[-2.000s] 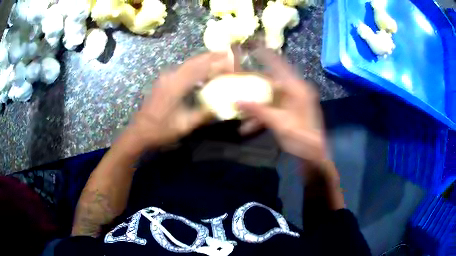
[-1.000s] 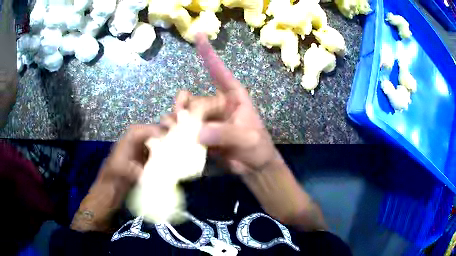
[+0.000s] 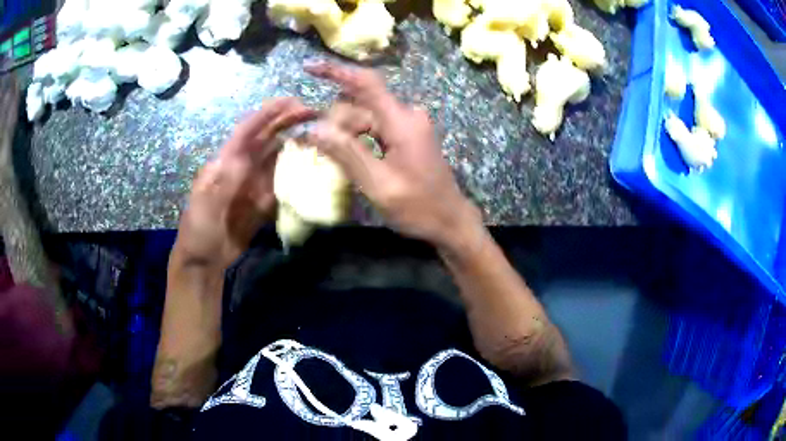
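Observation:
A pale yellow lumpy piece (image 3: 310, 189) is held between my two hands, a little above the table's front edge. It is blurred. My left hand (image 3: 233, 185) is at its left side, with the fingers curled up beside it. My right hand (image 3: 392, 159) is at its right and top, with thumb and fingers against it and the index finger stretched out up and left. Where each fingertip touches the piece is partly hidden and blurred. More yellow pieces (image 3: 560, 90) lie in heaps on the speckled grey table (image 3: 534, 185) beyond my hands.
White lumps (image 3: 159, 69) lie at the back left. A blue tray (image 3: 633, 129) with several yellow pieces (image 3: 692, 142) stands at the right, above stacked blue trays (image 3: 711, 344). A device with a green readout (image 3: 15, 47) and another person's arm (image 3: 21, 215) are at the left edge.
The yellow piece and my hands have moved up from over my shirt to the table's front edge. My left hand is more open beside the piece. The other person's arm shows more at the left.

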